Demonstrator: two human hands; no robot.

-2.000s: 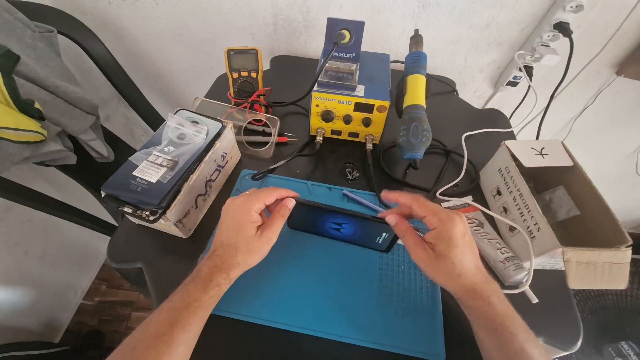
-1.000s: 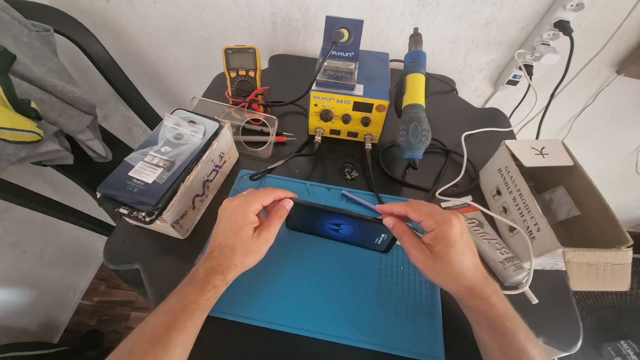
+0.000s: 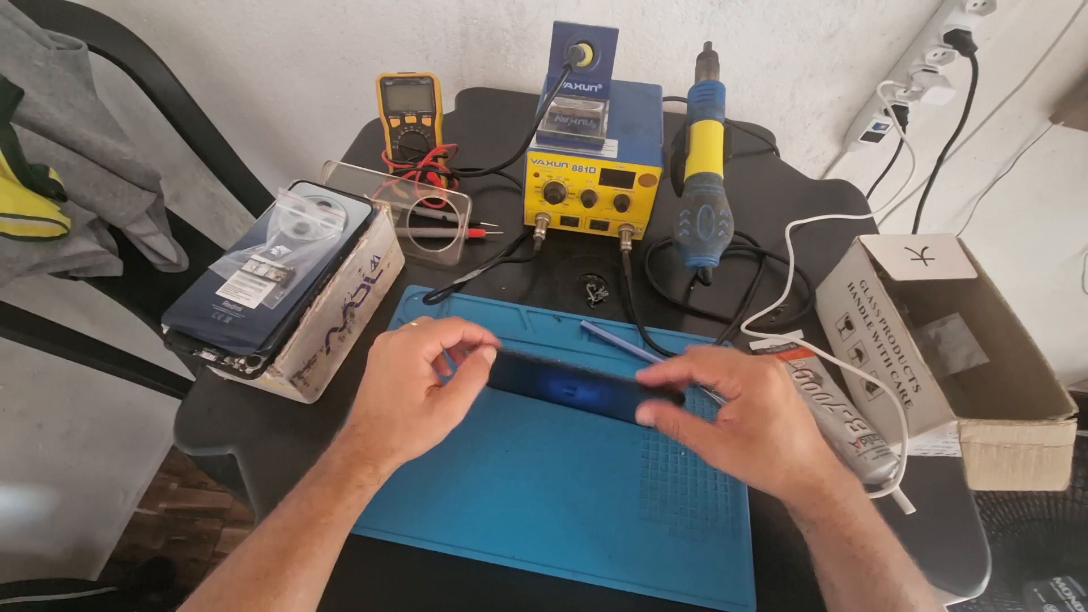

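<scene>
A smartphone (image 3: 565, 389) with a dim blue glow on its screen is held lengthwise above a blue silicone work mat (image 3: 527, 493). My left hand (image 3: 429, 382) pinches its left end between thumb and fingers. At the right end, my right hand (image 3: 731, 408) grips it, thumb below and fingers above. The phone is tilted, so its screen shows as a narrow, slightly blurred band. A slim blue-violet stick tool (image 3: 610, 342) lies on the mat behind the phone, its near end partly hidden by my right hand.
Behind the mat stand a yellow-and-blue soldering station (image 3: 592, 191), a hot-air gun (image 3: 705, 161) and a multimeter (image 3: 410, 115) with probes. Left, a disassembled phone (image 3: 263, 280) lies on a box (image 3: 340, 327). Right are a glue tube (image 3: 837, 416), a white cable (image 3: 790, 246) and an open cardboard box (image 3: 901, 340).
The phone has tilted, so its screen looks narrower, and the bright logo seen before is now blurred and dimmer. Both hands still hold its ends.
</scene>
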